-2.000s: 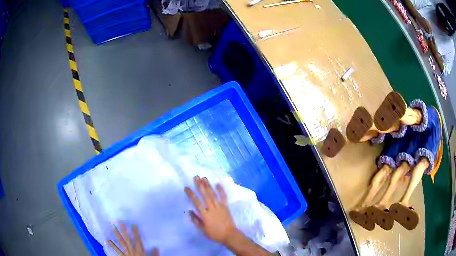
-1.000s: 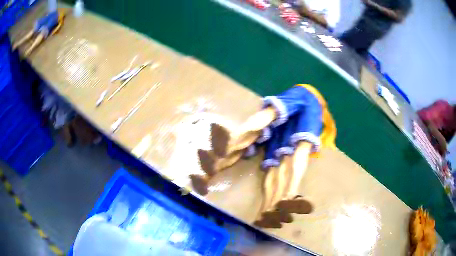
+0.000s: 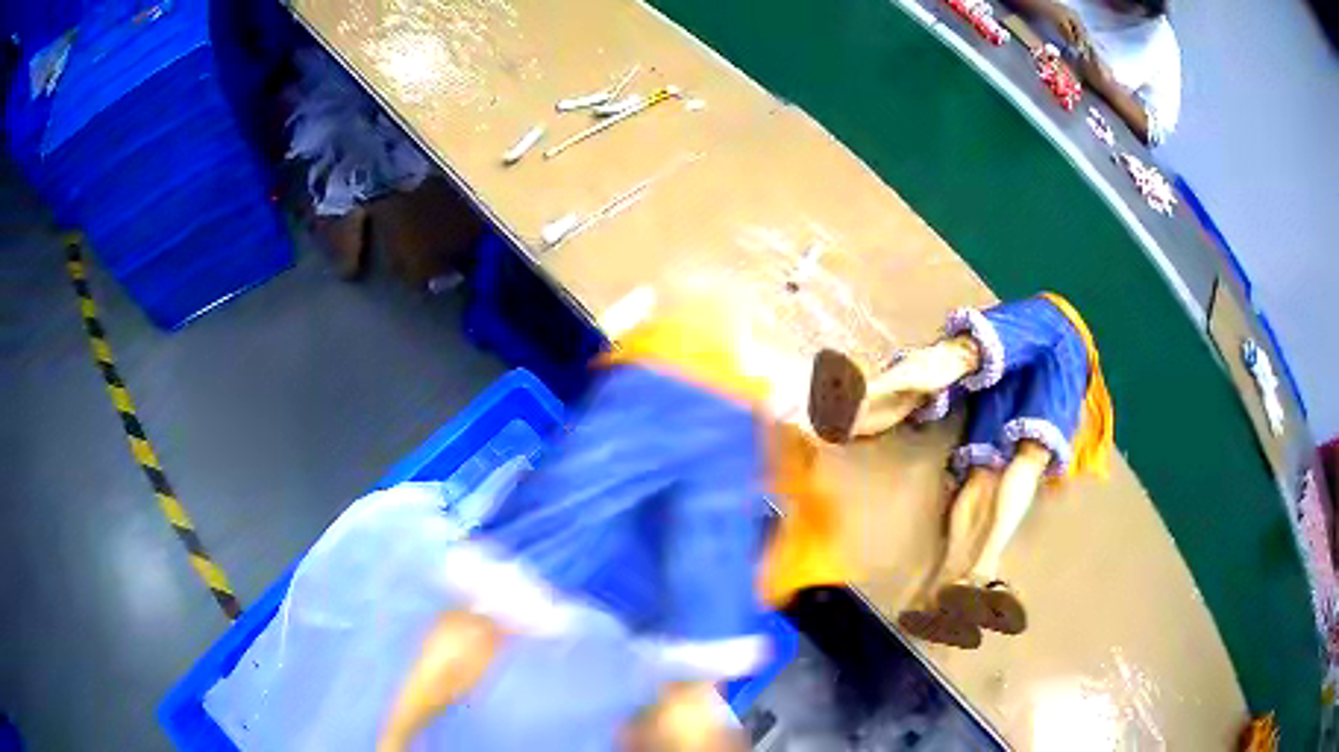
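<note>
A figure lower body, blurred, with blue shorts, white cuffs and orange sash, is up close in the air over the crate and the bench edge. Its tan legs point down and are cut off by the bottom edge. Neither of my hands can be made out. The blue crate stands on the floor below, with a white liner sheet in it, partly hidden by the figure. More figure lower bodies lie overlapping on the bench, soles toward me and sashes toward the belt.
The tan bench holds white and thin stick-like tools. Beyond it run the green belt and a far bench with small red and white parts beside a person. Stacked blue crates and yellow-black floor tape are at left.
My hands, earlier on the liner in the crate, are out of sight. One figure lower body has left the bench group and is now in the air over the crate. The view has swung.
</note>
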